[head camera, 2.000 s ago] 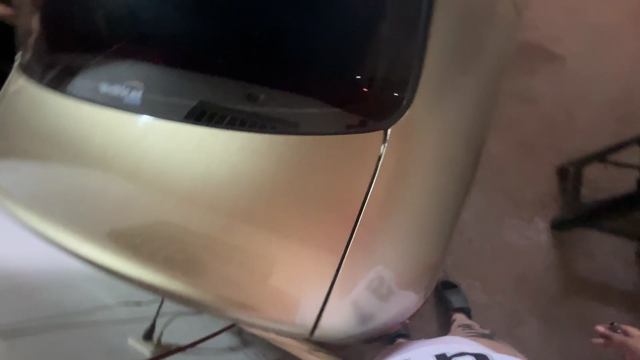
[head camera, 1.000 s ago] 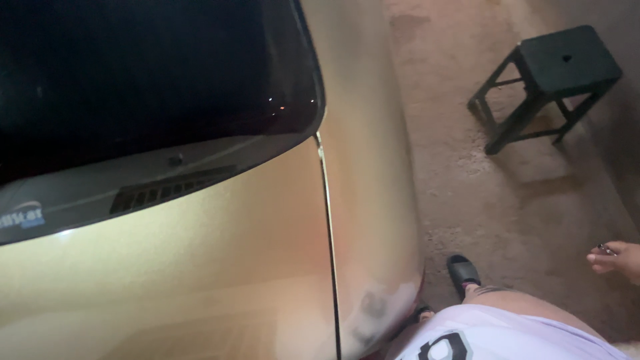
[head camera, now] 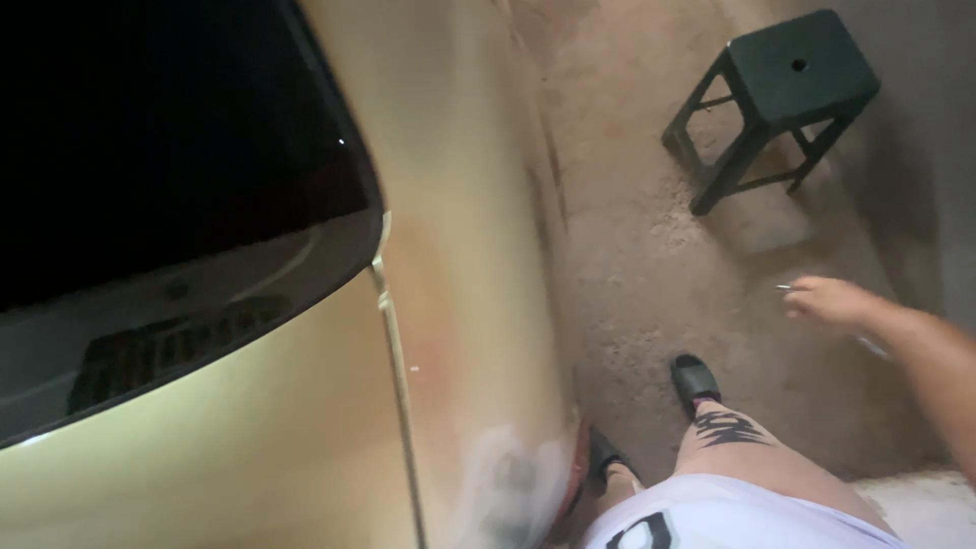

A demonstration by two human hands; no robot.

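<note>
My right hand (head camera: 827, 305) is out over the floor at the right, its fingers closed around a small thin shiny object (head camera: 783, 288) that is too small to name. My left hand does not show. Beside me on the left is a gold car body (head camera: 473, 229) with a dark glass window (head camera: 175, 137). A panel seam runs down from the window's corner. A whitish patch with grey spots (head camera: 507, 476) covers the car's lower corner, near a red part at its edge.
A dark green plastic stool (head camera: 801, 69) stands on the rough floor (head camera: 633, 229) near the wall. My feet, in dark slide sandals (head camera: 694, 379), are close to the car's corner. A pale surface (head camera: 923, 503) lies at the lower right.
The view has swung far to the right, bringing the stool fully into sight. My right hand, earlier at the right edge, now shows with its forearm.
</note>
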